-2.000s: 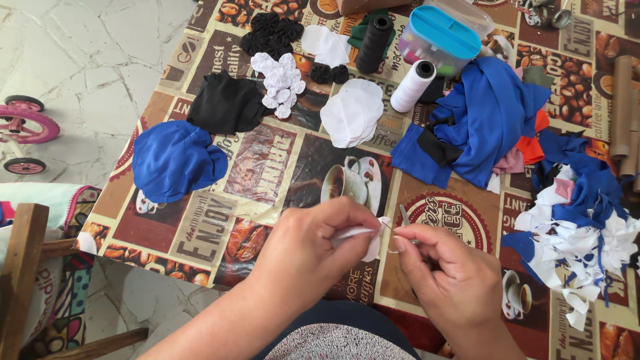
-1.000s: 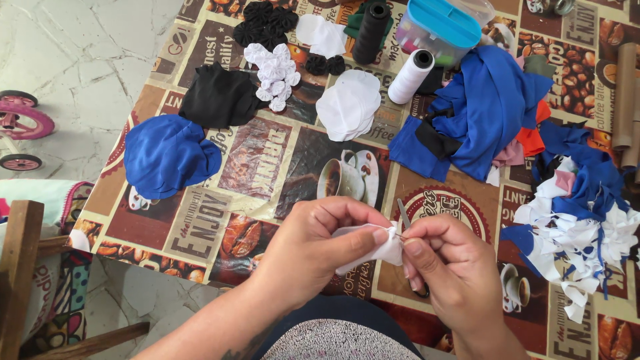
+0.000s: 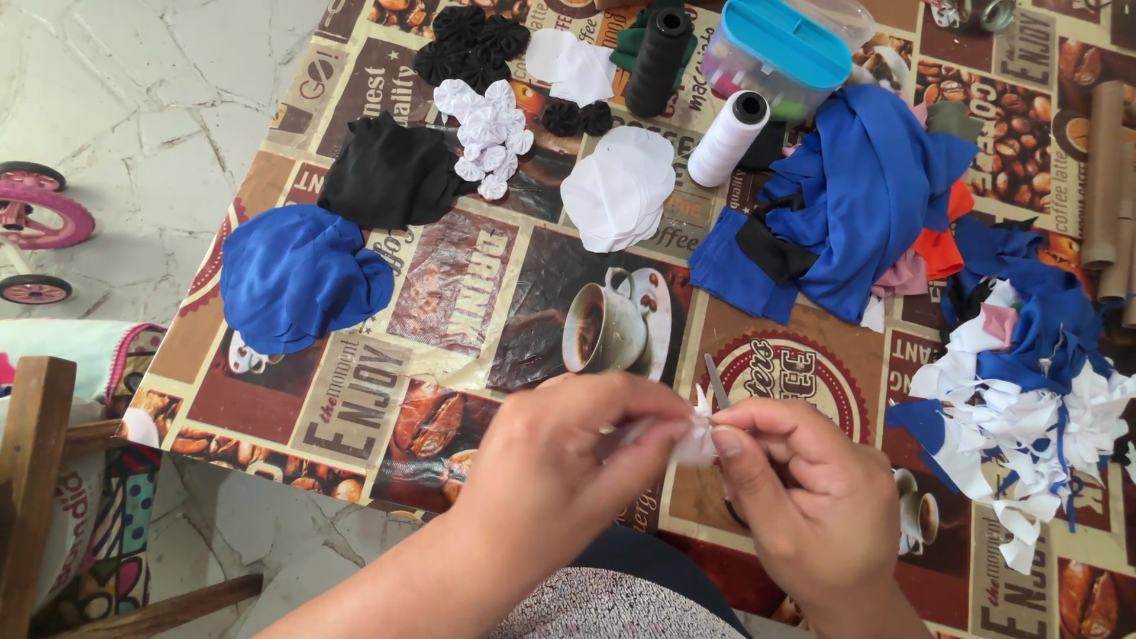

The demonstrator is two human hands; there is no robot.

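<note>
Between my two hands, near the table's front edge, is a gathered piece of white fabric. My left hand pinches its left side and is slightly blurred. The fingertips of my right hand pinch the right side. A needle cannot be made out. Partly under my right hand lie scissors, a blade showing above the fingers. Beyond my hands are a stack of white fabric circles, white gathered fabric rosettes, black rosettes, a white thread spool and a black one.
Blue fabric circles and black fabric lie at left. A blue-lidded plastic box stands at the back. Blue cloth and a heap of scraps are at right, with cardboard tubes beyond. A wooden chair stands at lower left.
The white fabric, spread out below my left fingers a second ago, is now bunched between both hands' fingertips. My hands stay close together over the front of the table.
</note>
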